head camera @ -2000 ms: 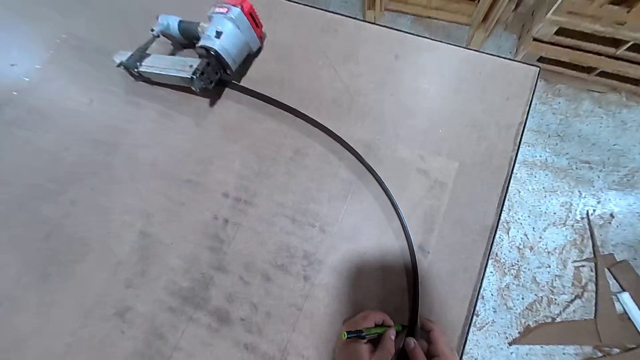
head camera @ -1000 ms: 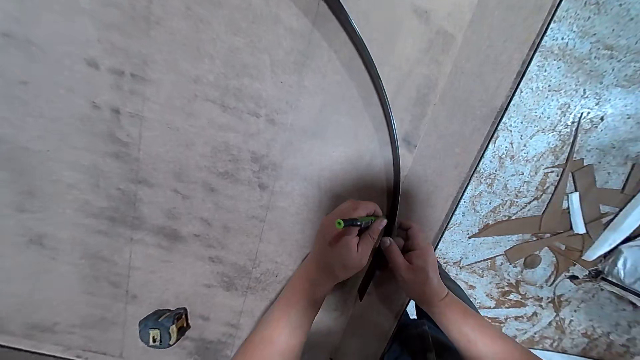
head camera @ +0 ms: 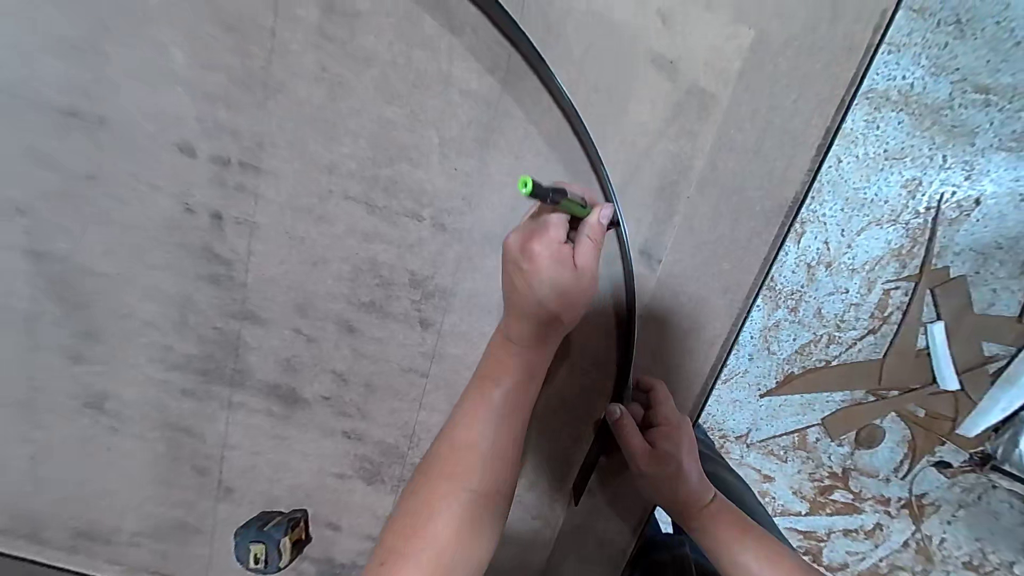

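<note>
A thin, dark flexible strip (head camera: 578,120) curves over the brown sheet surface (head camera: 344,240) from the top of the view to its free lower end. My left hand (head camera: 552,260) grips a green and black marker (head camera: 565,200), its tip side against the inner edge of the strip. Farther down, my right hand (head camera: 660,444) pinches the strip between thumb and fingers, near the lower end. The marker's tip is hidden by my fingers.
A tape measure (head camera: 272,542) lies on the sheet at the lower left. Beyond the sheet's dark right edge (head camera: 800,204), brown offcuts (head camera: 908,364) and white pieces (head camera: 942,356) lie on the speckled, dusty floor (head camera: 904,160).
My left hand with the marker has moved up along the strip, away from my right hand, which stays near the lower end. The view has shifted, and the nailer seen earlier is out of it.
</note>
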